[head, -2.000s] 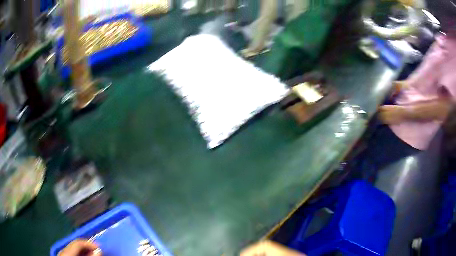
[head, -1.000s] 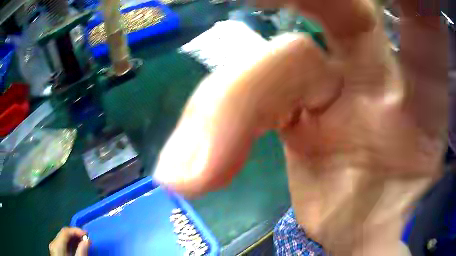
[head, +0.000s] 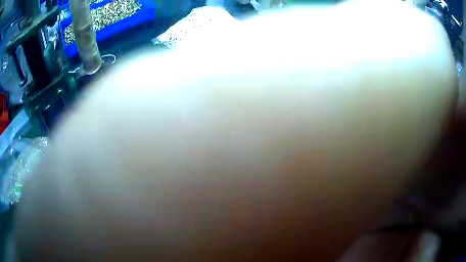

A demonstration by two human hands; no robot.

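My right hand [head: 245,153], very close to the camera and strongly blurred, fills most of the view. Its fingertips cannot be made out, so I cannot tell whether it is open or holds anything. It hides the blue parts tray and the press fixture. My left hand is not visible. The dark press column [head: 37,61] stands at the upper left.
A blue stock tray [head: 120,31] of gold parts lies at the far left, behind a tan post [head: 84,38]. A white speckled bag [head: 196,25] lies beyond my hand. A clear bag of parts [head: 25,166] and a red bin [head: 3,112] are at the left edge.
My right hand has come closer to the camera and now covers the blue tray, fixture and my left hand's earlier place. The view has shifted, moving the bench items leftward since one second ago.
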